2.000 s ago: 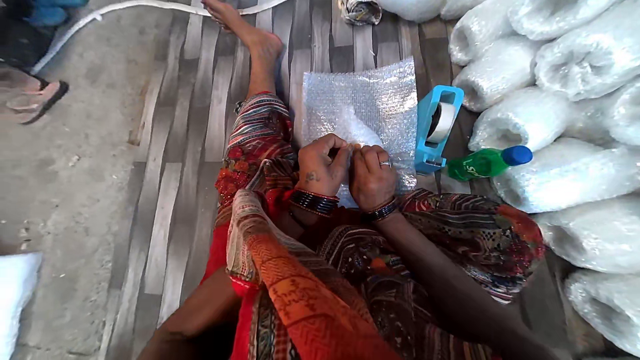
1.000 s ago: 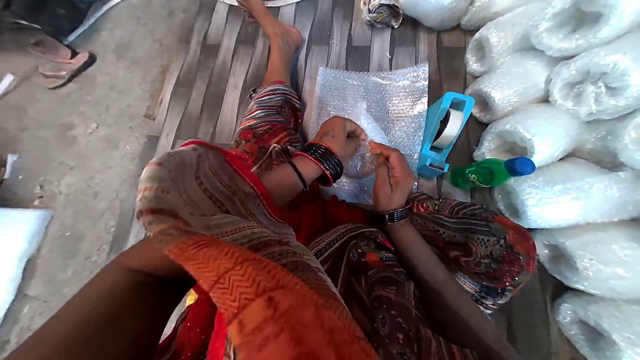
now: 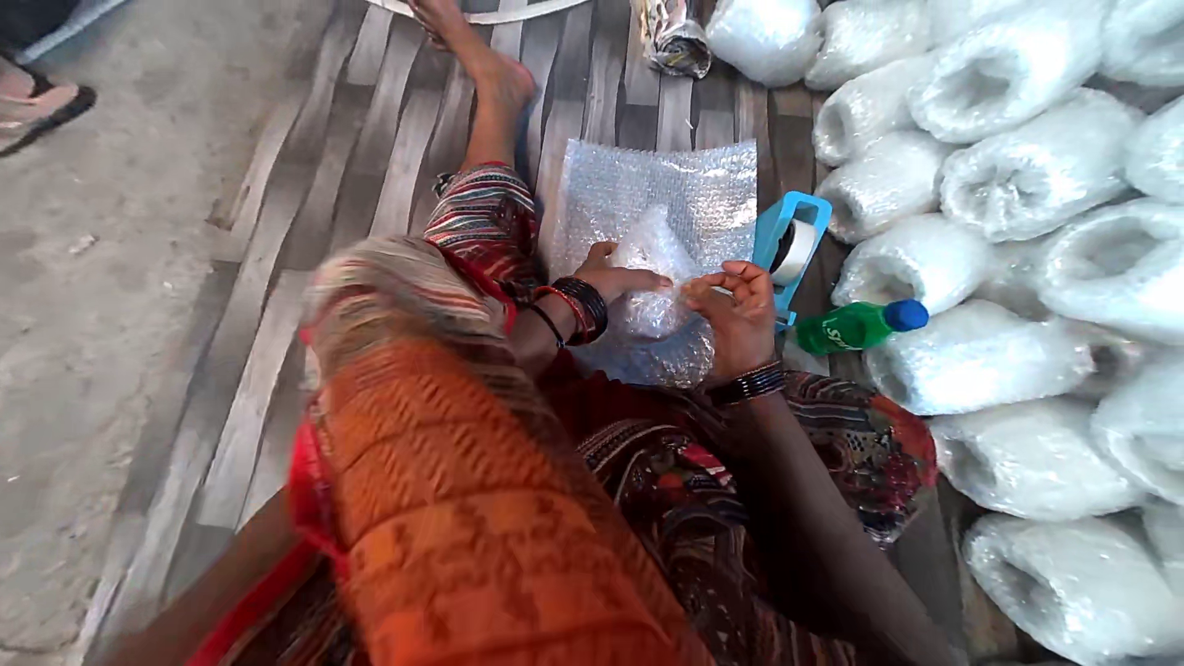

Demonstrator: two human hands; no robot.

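Observation:
A small bundle of clear bubble wrap lies over a flat sheet of bubble wrap between my knees. My left hand grips the bundle's left side, its thumb across the front. At the bundle's right edge my right hand has thumb and fingertips pinched together; whether something thin, such as tape, is between them cannot be told. Just right of the sheet stands a blue tape dispenser with a white tape roll. What the bundle contains is hidden.
A green plastic bottle with a blue cap lies beside the dispenser. Many rolled bubble-wrap bundles are piled along the right. A crumpled patterned packet is at the top. Grey striped matting covers the floor, with a sandal at far left.
My two hands, close together two seconds ago, are now apart, the left on the bundle's left side. More of the bundle shows. The raised knee and orange cloth have shifted in view.

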